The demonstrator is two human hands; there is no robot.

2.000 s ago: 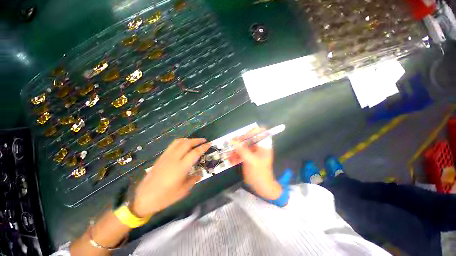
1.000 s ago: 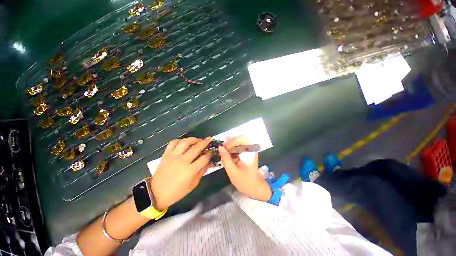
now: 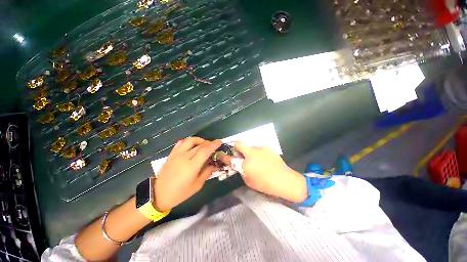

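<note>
A dark round housing (image 3: 221, 156) is held between my two hands above a long white strip (image 3: 261, 137) near the bench edge. My left hand (image 3: 187, 169) grips the housing from the left, with its fingers curled over the far side. My right hand (image 3: 263, 169) touches the housing from the right, thumb and fingers close together. Something small and whitish shows at the right fingertips, but I cannot tell what it is. No tweezers can be made out. The inside of the housing is partly hidden by the fingers.
A clear blister tray (image 3: 225, 92) with gold circuit assemblies lies beyond my hands. A black tray (image 3: 15, 179) is at the left. Another white sheet (image 3: 297, 77), a loose round housing (image 3: 281, 22) and a densely filled tray (image 3: 389, 30) lie at the upper right. A person's blue shoes show below right.
The pen-like stick seen earlier in my right hand no longer shows. My right forearm has swung out to the right, while its fingertips stay at the housing. My left hand has barely moved since one second ago.
</note>
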